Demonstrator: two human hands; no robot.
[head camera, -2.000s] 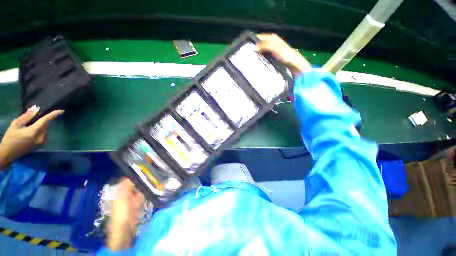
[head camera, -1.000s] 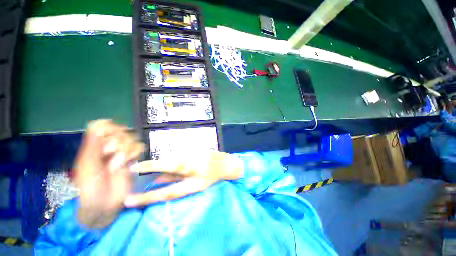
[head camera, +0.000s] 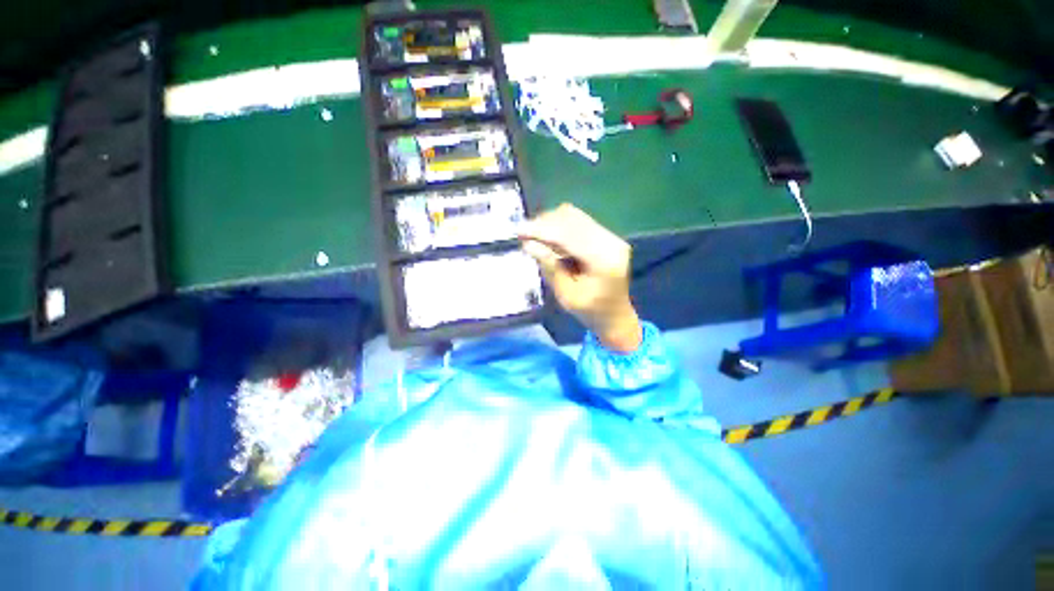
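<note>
A long black phone tray (head camera: 384, 231) lies across the green bench, its near end past the bench's front edge. Its upper pockets hold open phones (head camera: 462, 155) with green, dark and yellow-orange areas. The fourth phone (head camera: 453, 219) is pale with a dark band. The nearest pocket shows a bright white rectangle (head camera: 468, 289). My right hand (head camera: 587, 263) is at the tray's right edge beside the fourth pocket, thumb and fingers pinched together. Whether anything thin is between the fingertips cannot be told. My left hand is out of view.
Another black tray (head camera: 98, 196) lies left. White strips (head camera: 563, 110), a red-and-black item (head camera: 673, 109) and a black phone (head camera: 774, 141) with a white cable lie right. Below are a blue scrap bin (head camera: 214, 387), blue stool (head camera: 896, 303) and carton (head camera: 994, 323).
The tray was held slanted two seconds ago and now rests on the bench. My hands were together near its near end. My left has left view; my right has moved to its right edge.
</note>
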